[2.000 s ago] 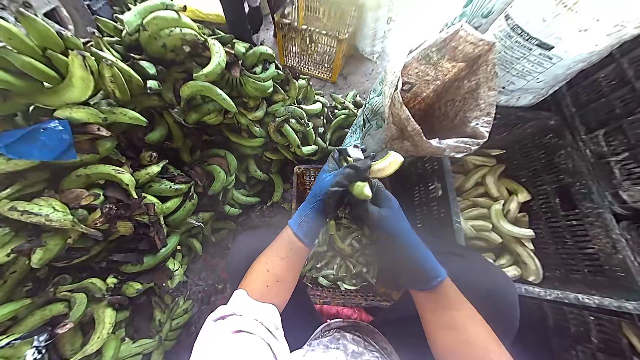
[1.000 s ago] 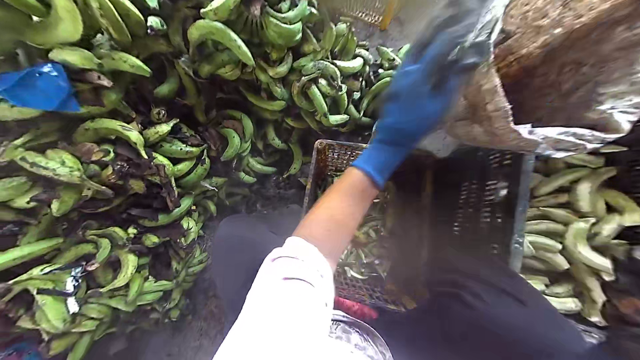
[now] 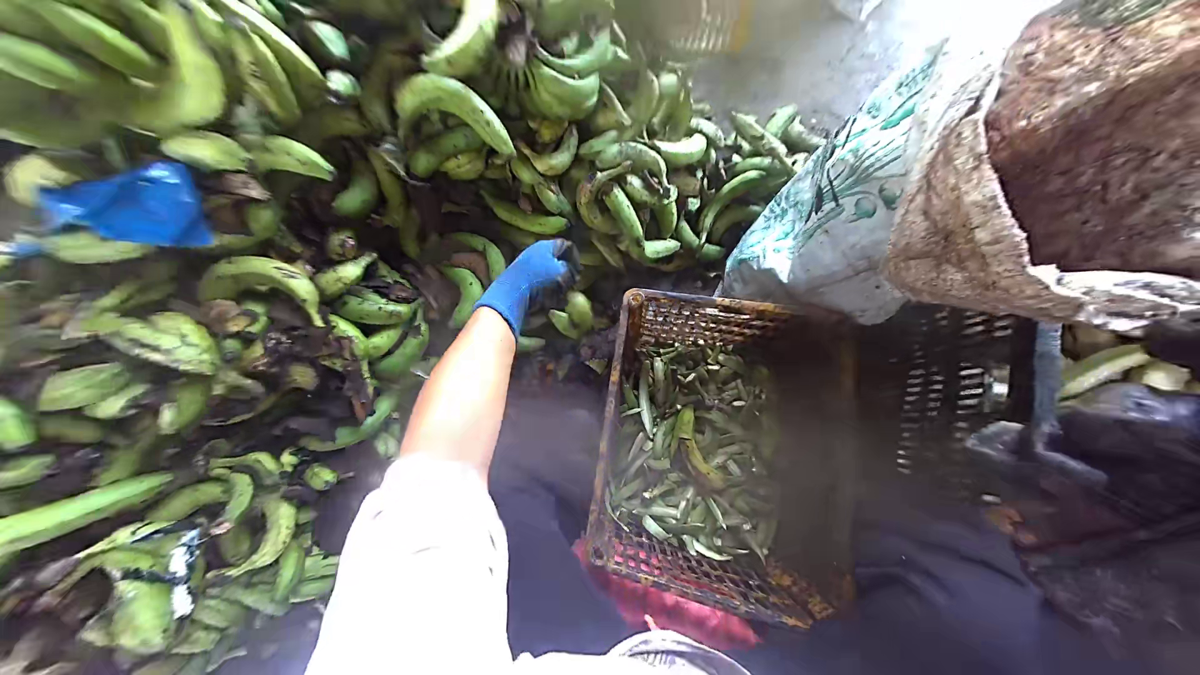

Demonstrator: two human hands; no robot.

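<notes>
My left hand (image 3: 539,279), in a blue glove with dark fingertips, reaches to the edge of a large heap of green plantains (image 3: 455,108). Its fingers look curled, just above and left of a short green plantain (image 3: 579,309); whether they grip anything is hidden. My right hand is not in view. Right of my left hand, a rusty, dirty plastic crate (image 3: 609,450) holds many strips of green peel (image 3: 689,450). Pale peeled plantains (image 3: 1106,370) lie partly visible in a dark crate at the far right.
An open, stained woven sack (image 3: 947,220) stands behind the crates at the upper right. Blue plastic (image 3: 131,204) lies on the heap at left. A dark crate (image 3: 937,375) adjoins the peel crate. Red material (image 3: 656,605) shows under the peel crate's near edge.
Two seconds ago both hands were together at a partly pale plantain above the peel crate. A second ago my left hand was by the sack; it has since moved left to the heap.
</notes>
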